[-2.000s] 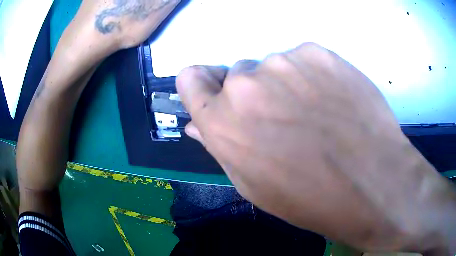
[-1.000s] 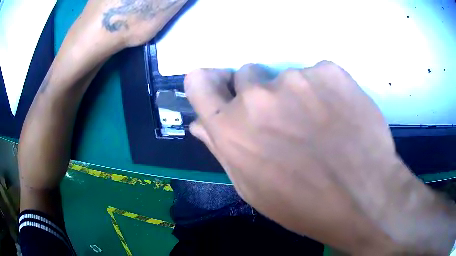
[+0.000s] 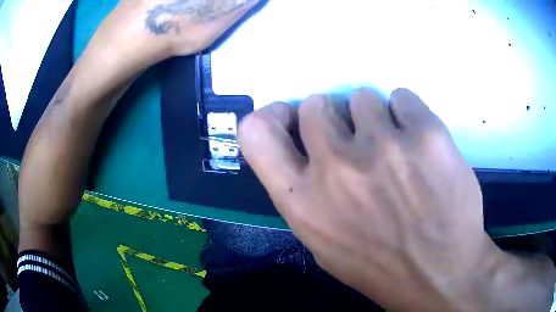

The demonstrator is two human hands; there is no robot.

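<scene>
The framed panel [image 3: 366, 42], a bright white sheet with dark specks, lies flat with a black border [image 3: 183, 152] around it. A silver-white corner bracket [image 3: 222, 135] with small holes sits in the black notch at the panel's near left corner. My right hand [image 3: 372, 177] is just right of the bracket, back up, fingers curled under over the sheet's near edge. Its fingertips and anything inside them are hidden. My left hand [image 3: 210, 21] lies over the panel's left side, cut off by the top edge; its fingers are out of the picture.
The green workbench [image 3: 131, 146] shows under my left forearm. A second white sheet [image 3: 27, 49] with a dark border lies at the far left. Below the bench edge is a green floor [image 3: 97, 244] with yellow-and-black tape. My dark clothing shows at the bottom centre.
My right hand has moved slightly right and its fingers are more spread at the knuckles. The grey piece over the bracket no longer shows, and more of the bracket and notch is visible.
</scene>
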